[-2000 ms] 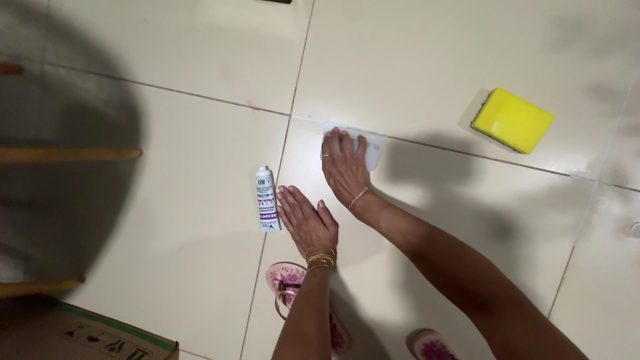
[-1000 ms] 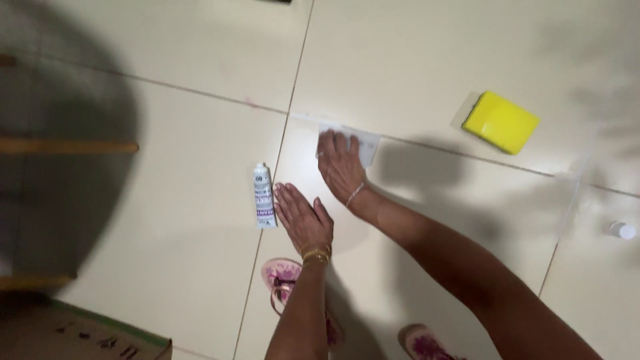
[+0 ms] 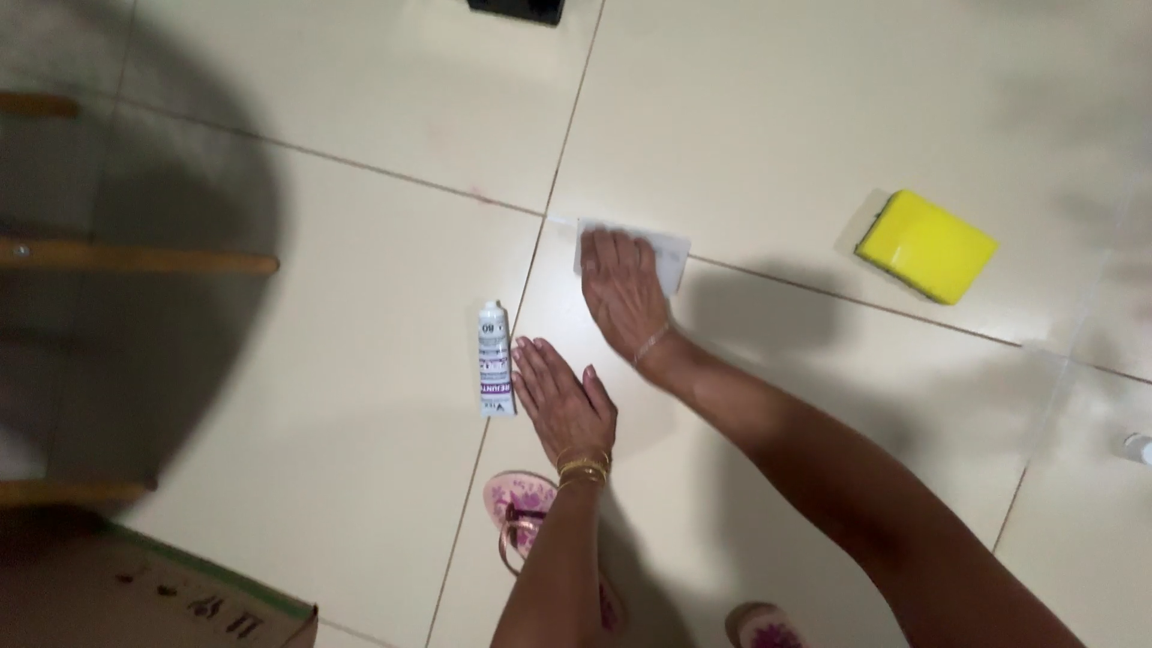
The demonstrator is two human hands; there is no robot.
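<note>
My right hand (image 3: 623, 292) presses on a thin translucent flat plastic piece (image 3: 673, 256) lying over the joint between floor tiles; whether the fingers grip it or only press on it is hidden. White residue marks the joint just left of the piece. My left hand (image 3: 567, 405) rests palm down on the tile with its fingers extended and holds nothing. Its fingertips are close beside a white tube of grout (image 3: 496, 360) with purple print and its cap toward the top. A yellow sponge (image 3: 927, 247) with a dark underside lies to the right.
Wooden bars (image 3: 171, 256) and a dark round shadow are at the left. A cardboard box (image 3: 180, 585) fills the bottom left corner. Floral flip-flops (image 3: 522, 495) show below my hands. A dark object (image 3: 517, 7) is at the top, and a small white item (image 3: 1138, 447) at the right edge.
</note>
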